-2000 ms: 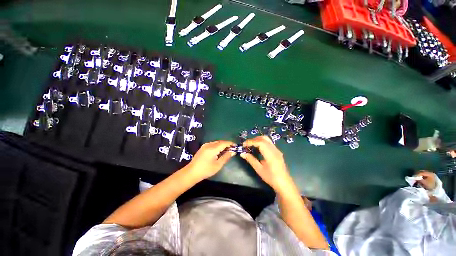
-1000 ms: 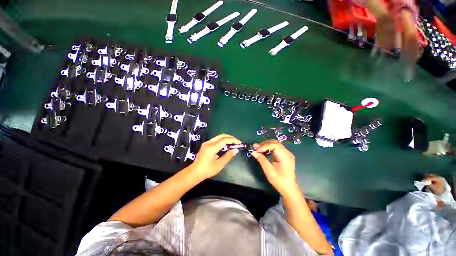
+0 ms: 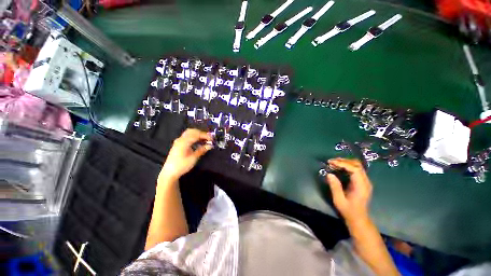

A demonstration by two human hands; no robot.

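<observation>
My left hand [image 3: 184, 155] is over the black foam tray [image 3: 161, 132], its fingertips closed on a small dark piece with silver ends, likely a clamped watch head [image 3: 203, 143], mostly hidden by the fingers. It is just left of another clamped watch head [image 3: 219, 138] in the tray. My right hand [image 3: 352, 188] is over the green bench, thumb and finger pinching a small silver spring clip [image 3: 324, 170]. Rows of clamped watch heads [image 3: 235, 98] lie in the tray. Loose spring clips [image 3: 379, 126] lie in a heap beyond my right hand.
A row of small clips [image 3: 325, 102] runs from the tray to the heap. A white stack [image 3: 448, 139] in a black box stands at right. White-strapped watches [image 3: 309, 22] lie at the far side. A white device [image 3: 62, 75] and spare foam trays [image 3: 107, 199] are at left.
The view has turned left. My hands, together in front of me before, are now apart: the left has moved to the tray, the right stays over the bench nearer the loose clips.
</observation>
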